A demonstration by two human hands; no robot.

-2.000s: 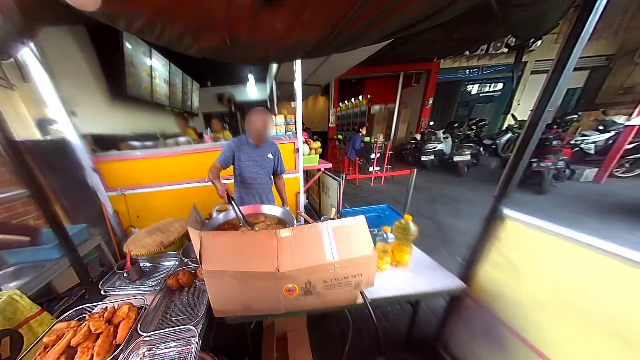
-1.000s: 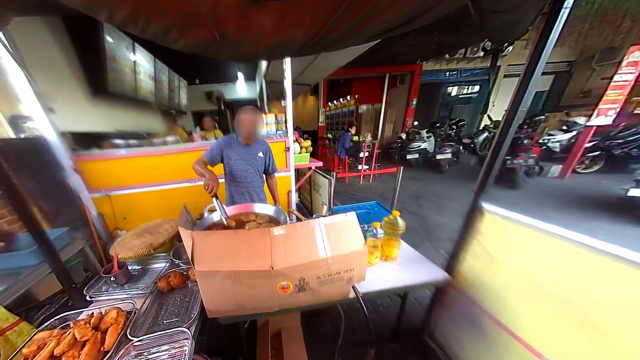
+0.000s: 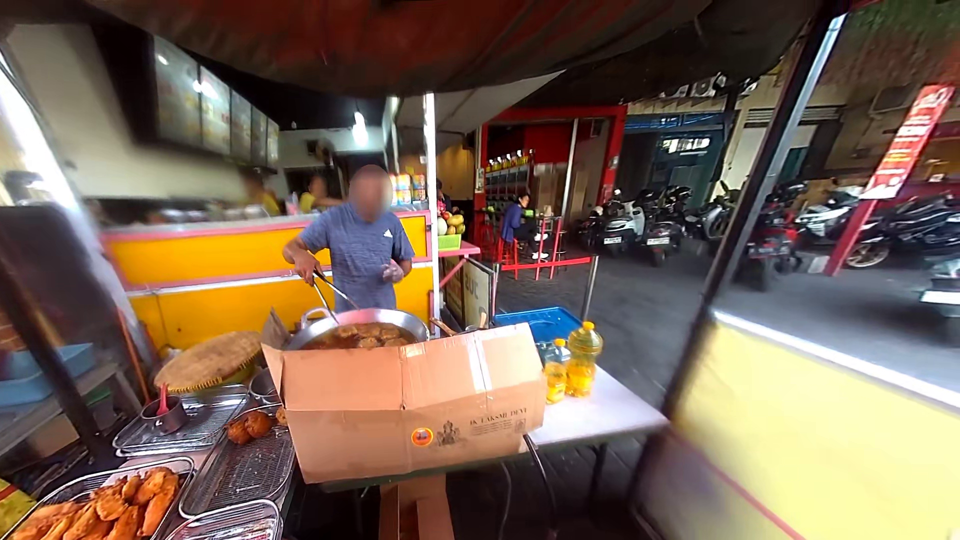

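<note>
Neither of my hands is in view. Across the stall a person in a blue-grey T-shirt [image 3: 367, 255] stands behind a wide metal pan [image 3: 424, 328] of frying food [image 3: 367, 335]. One hand of that person holds metal tongs [image 3: 330, 289] over the pan; the other is raised at the waist, fingers bent. An opened cardboard box [image 3: 412, 405] stands in front of the pan and hides its near side. At the lower left, a wire-rack tray [image 3: 187, 469] holds browned fried pieces [image 3: 112, 506]. A few round brown pieces [image 3: 255, 424] lie on another rack tray [image 3: 244, 469].
Two bottles of yellow oil [image 3: 581, 360] [image 3: 555, 371] stand on the white table [image 3: 615, 412], near a blue crate [image 3: 547, 322]. A woven round tray [image 3: 210, 360] and a small pot [image 3: 165, 416] are at the left. A slanted post [image 3: 727, 270] and yellow panel [image 3: 825, 427] bound the right.
The other person's tongs have shifted in the pan and their blades are now spread. That person's free hand, lowered or hidden before, has come up to the waist.
</note>
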